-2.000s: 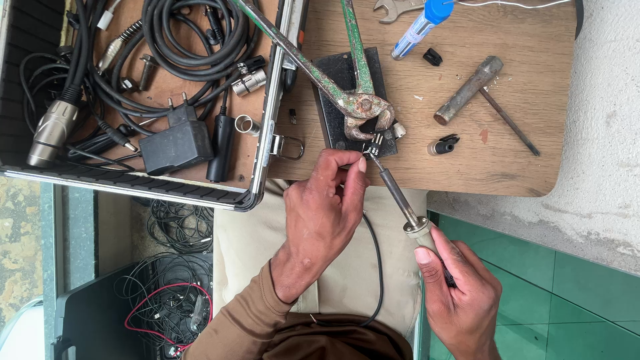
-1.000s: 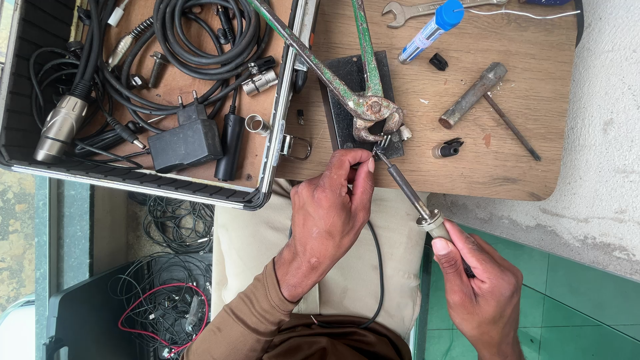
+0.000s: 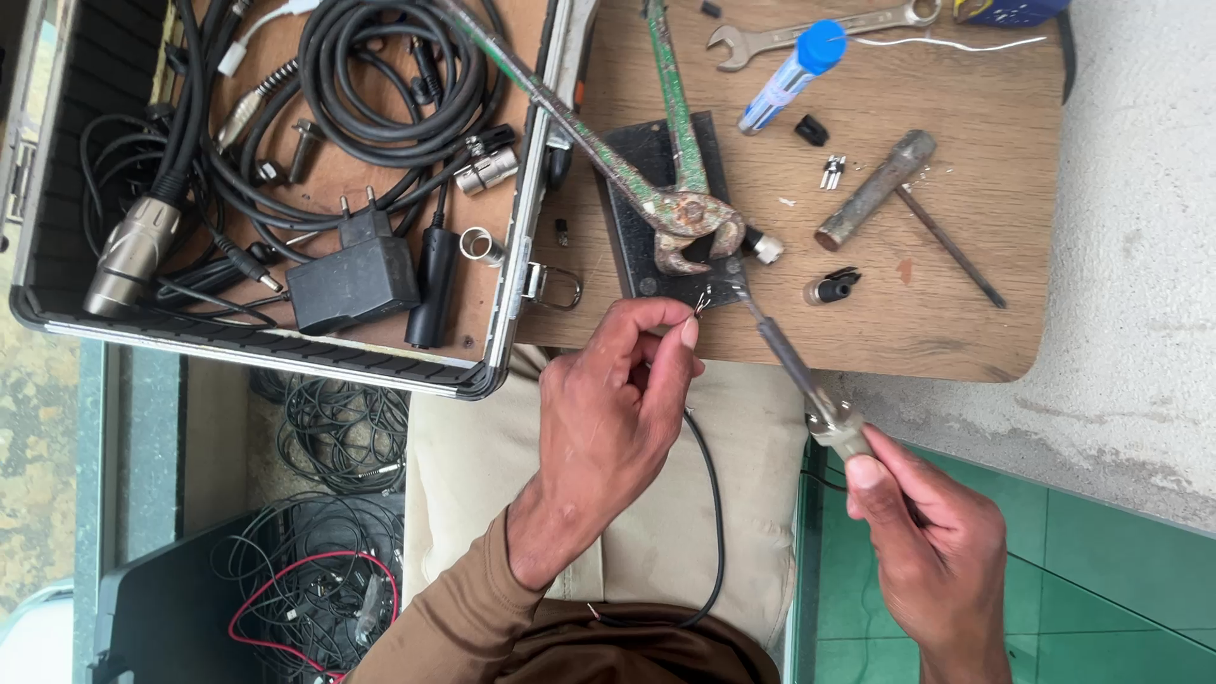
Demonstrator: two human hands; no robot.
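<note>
Between thumb and forefinger, my left hand (image 3: 617, 399) pinches a black cable (image 3: 719, 513) near its end, where bare wire strands (image 3: 701, 304) stick up. The cable loops down over the lap. My right hand (image 3: 926, 541) grips a soldering iron (image 3: 788, 359) by its pale handle, the tip just right of the strands. Rusty green-handled pincers (image 3: 692, 214) lie on a black block (image 3: 646, 157), their jaws around a gap, with a small metal-ended connector (image 3: 763, 245) beside them. A small multi-pin connector insert (image 3: 833, 172) lies on the wooden table, apart from the pincers.
An open case (image 3: 509, 313) with cables, connectors and a black power adapter (image 3: 351, 283) stands at left. On the table (image 3: 997, 323) lie a wrench (image 3: 822, 30), a blue-capped tube (image 3: 791, 76), a tubular box spanner with a bar (image 3: 876, 190) and a black connector part (image 3: 831, 287). Tangled cables (image 3: 332, 427) lie below.
The small pin piece that was by the pincers' jaws at my left fingertips is gone from there; a similar one now lies further right on the table. The iron's tip has moved slightly off the wire end.
</note>
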